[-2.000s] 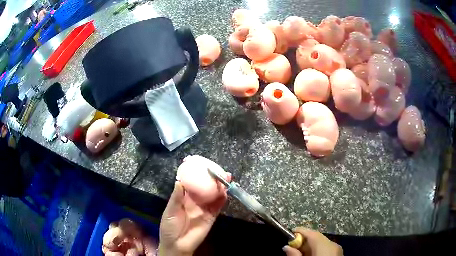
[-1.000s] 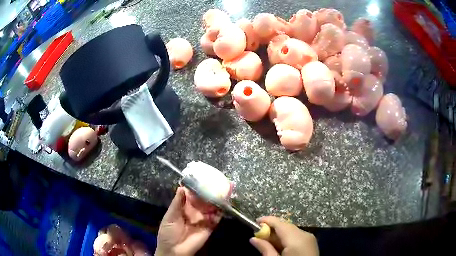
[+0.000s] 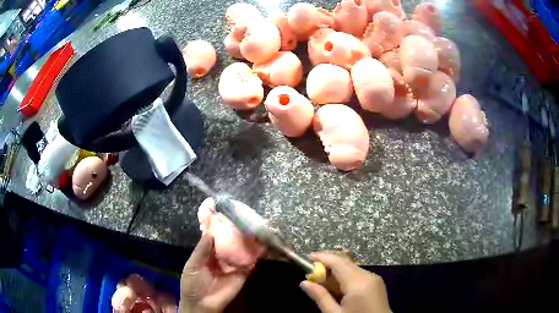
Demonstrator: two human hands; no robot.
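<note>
My left hand (image 3: pixel 211 278) holds a pink doll head (image 3: pixel 233 241) above the table's near edge, its lumpy side up and to the left. My right hand (image 3: pixel 349 284) grips the short yellowish wooden handle of a long metal hand tool (image 3: pixel 285 249). The tool's shaft lies across the top of the head, and its narrow tip points up and left past it. The shaft and head are blurred, so exact contact cannot be told.
A pile of doll heads (image 3: pixel 374 85) lies on the speckled table (image 3: pixel 417 202). A black drum (image 3: pixel 113 82) with a whitish cloth (image 3: pixel 162 143) stands left. Beside it lies a separate head (image 3: pixel 90 177). Red trays (image 3: pixel 46 79) and spare tools (image 3: pixel 524 177) lie at the sides. Heads (image 3: pixel 141 296) sit low left.
The head in my left hand has turned, showing its lumpy side. The tool has gone from touching with its tip to lying across the head. The view has shifted, so the table's things appear further left and higher.
</note>
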